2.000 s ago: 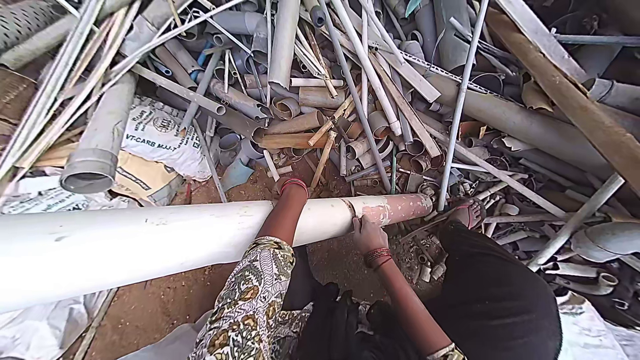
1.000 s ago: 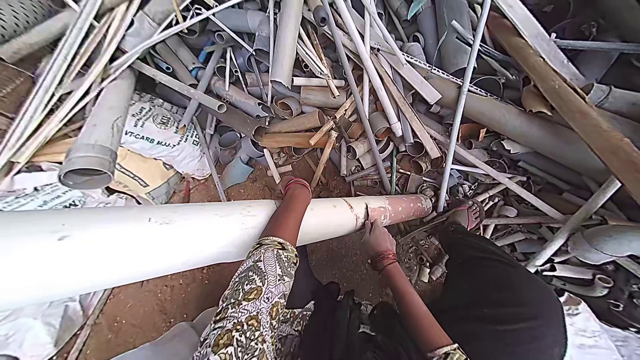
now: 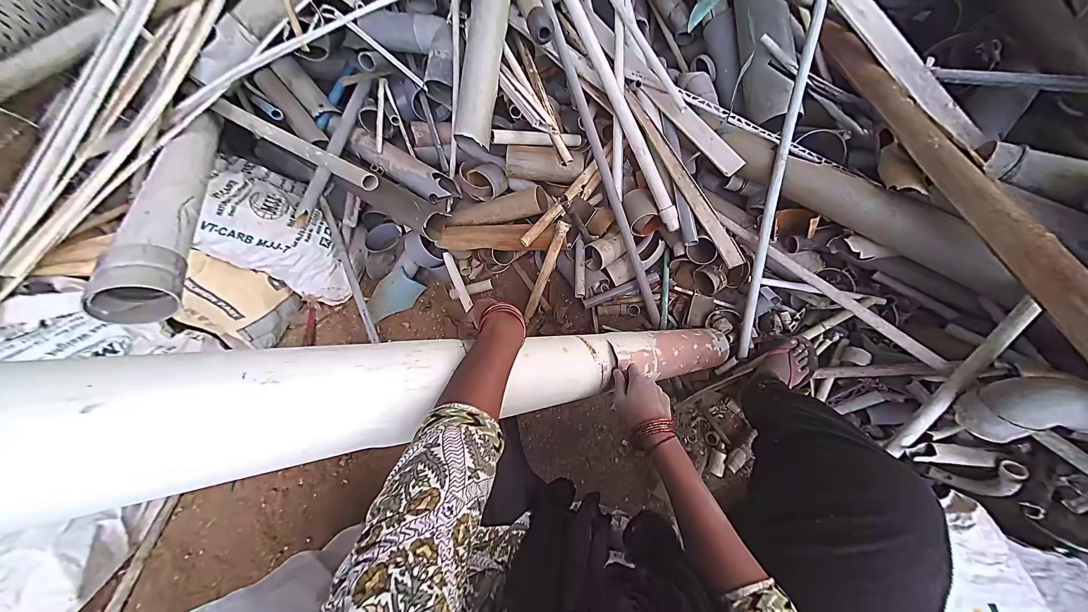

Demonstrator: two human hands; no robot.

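A thick white plastic pipe [image 3: 280, 408] lies across the view from the left edge to a reddish-brown, paint-flecked end section [image 3: 680, 350]. My left arm reaches over the pipe, and my left hand [image 3: 497, 316] rests at its far side, its fingers mostly hidden. At the dark, cracked joint between the white and reddish parts is my right hand [image 3: 639, 399], fingers bent against the near side of the pipe. Whether it holds a small tool cannot be seen. Red bangles circle both wrists.
A heap of grey pipe offcuts [image 3: 501, 208], thin strips and wooden planks [image 3: 960, 178] fills the far side. A wide grey pipe [image 3: 140, 272] and printed sacks [image 3: 263, 229] lie at left. My sandalled foot [image 3: 789, 361] is beside the pipe's reddish end.
My right hand has shifted slightly along the joint, toward the near side of the pipe. My left hand and the pipe stay nearly in place.
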